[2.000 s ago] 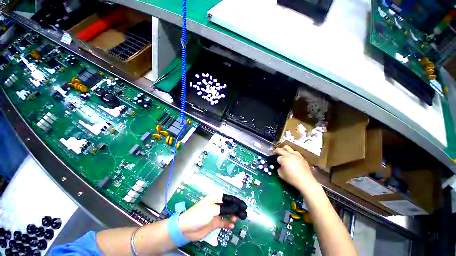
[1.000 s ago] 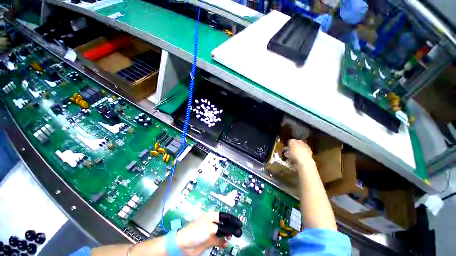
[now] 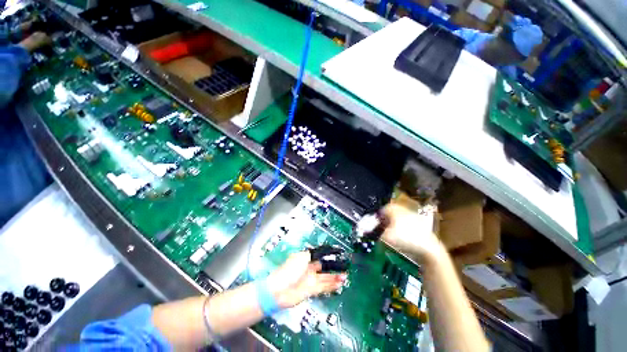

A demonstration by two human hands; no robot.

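A green circuit board (image 3: 371, 292) lies in front of me on the line. My left hand (image 3: 300, 280), palm up with a light blue wrist band, holds several black round parts (image 3: 330, 258) above it. My right hand (image 3: 407, 230) is blurred over the board's far edge, beside an open cardboard box with whitish parts (image 3: 427, 203). Its fingertips are at a blurred black and white patch (image 3: 369, 225); whether they hold something cannot be told.
A second populated board (image 3: 161, 165) lies to the left. Loose white parts (image 3: 306, 144) lie in a black bin under the shelf. A blue coiled cord (image 3: 292, 110) crosses the view. Black round parts (image 3: 42, 298) stand at lower left. Another person's blue sleeve (image 3: 19, 130) shows at left.
My right hand has moved from the cardboard box back toward the board's far edge. My left hand still holds the black parts, with its fingers more spread. Another person's sleeve has appeared at left.
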